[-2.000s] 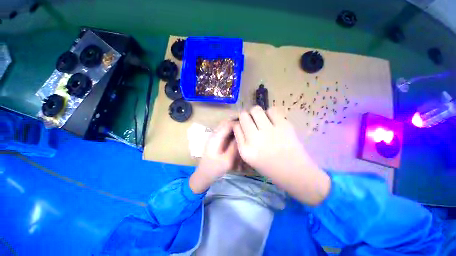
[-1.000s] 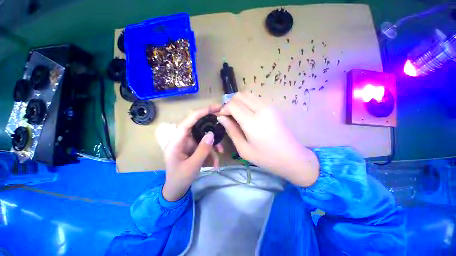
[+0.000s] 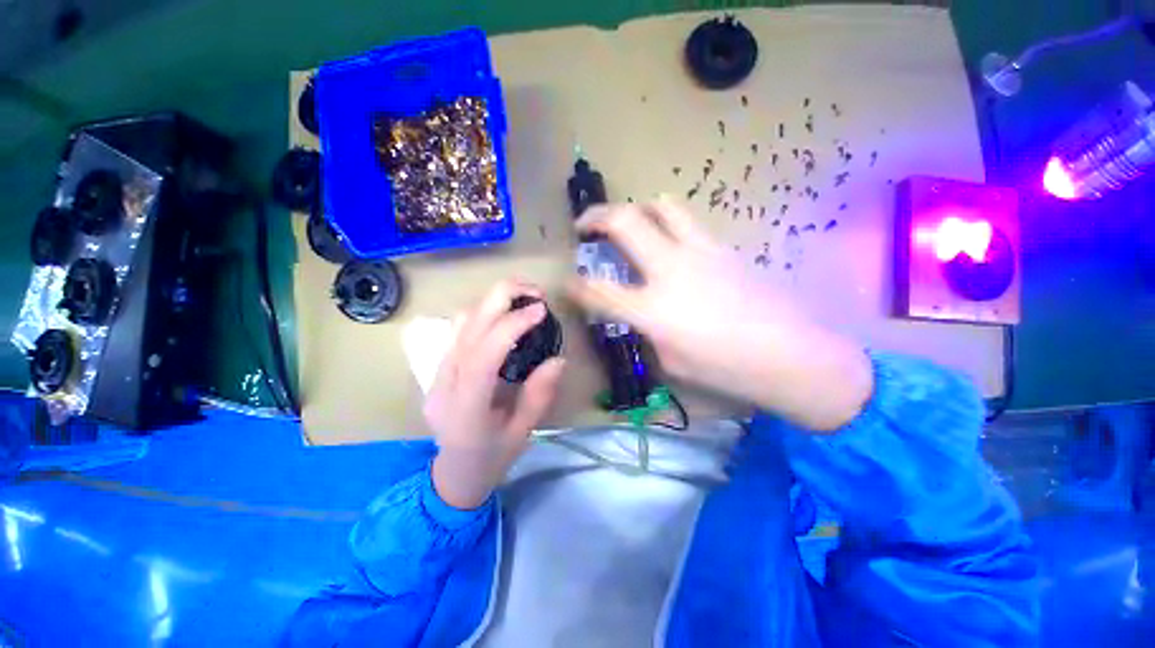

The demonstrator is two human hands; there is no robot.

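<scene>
My left hand [image 3: 481, 386] holds a round black housing [image 3: 538, 342] above the cardboard, at the centre. My right hand [image 3: 684, 298] is over the electric screwdriver [image 3: 623, 365], its fingers spread around the pale label; it is blurred, and whether it touches the driver cannot be told. The driver lies on the cardboard, its tip [image 3: 580, 152] pointing away from me and its green cord end near my lap. Small screws [image 3: 779, 190] stand scattered to the right of the driver.
The blue bin [image 3: 342, 190] holds shiny metal pieces [image 3: 443, 171]. Black housings [image 3: 367, 290] sit beside it, and another housing [image 3: 721, 53] sits at the back. A lit red box [image 3: 922, 279] and lamp [image 3: 1102, 142] are right. A black equipment box [image 3: 177, 291] with film is left.
My right hand has left the housing and moved right onto or over the driver. My left hand still holds the housing, now tilted. The view has shifted since the earliest frame.
</scene>
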